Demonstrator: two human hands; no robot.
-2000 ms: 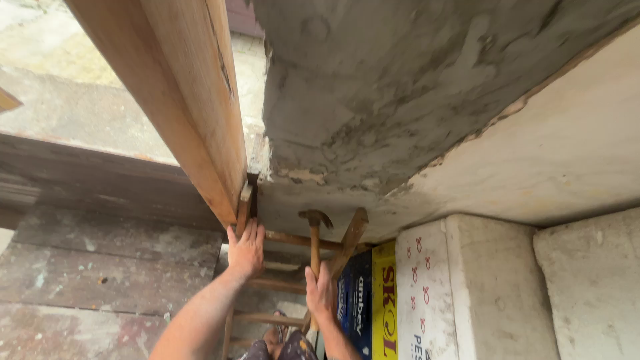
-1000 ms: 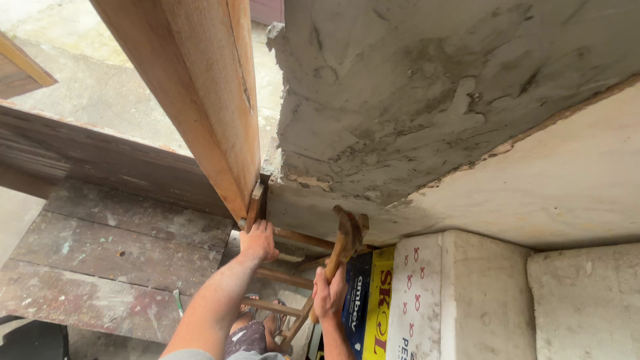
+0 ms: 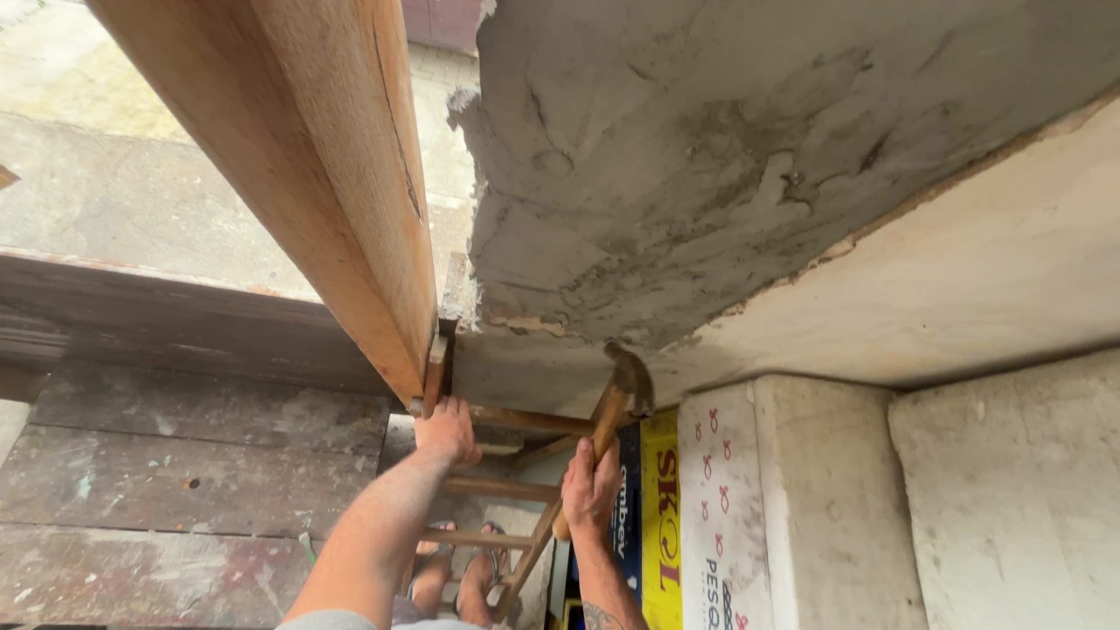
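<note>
My right hand grips the wooden handle of a claw hammer, its metal head raised near the wall's lower edge. My left hand rests at the foot of a thick wooden post, against a short wooden piece beside the post's lower end; whether its fingers hold that piece is not clear. Under both hands stands a wooden ladder, with feet in sandals visible low down between its rungs. Rough grey mortar covers the wall to the right of the post.
Paint-spotted wooden planks lie at the left, below a dark ledge. To the right are a yellow crate, a dark blue crate and large white foam boxes against the wall. Pale concrete ground shows beyond the post.
Compared with two seconds ago, the hammer's head has swung from upright to a tilt toward the right, still in my right hand. My left hand stays at the post's foot.
</note>
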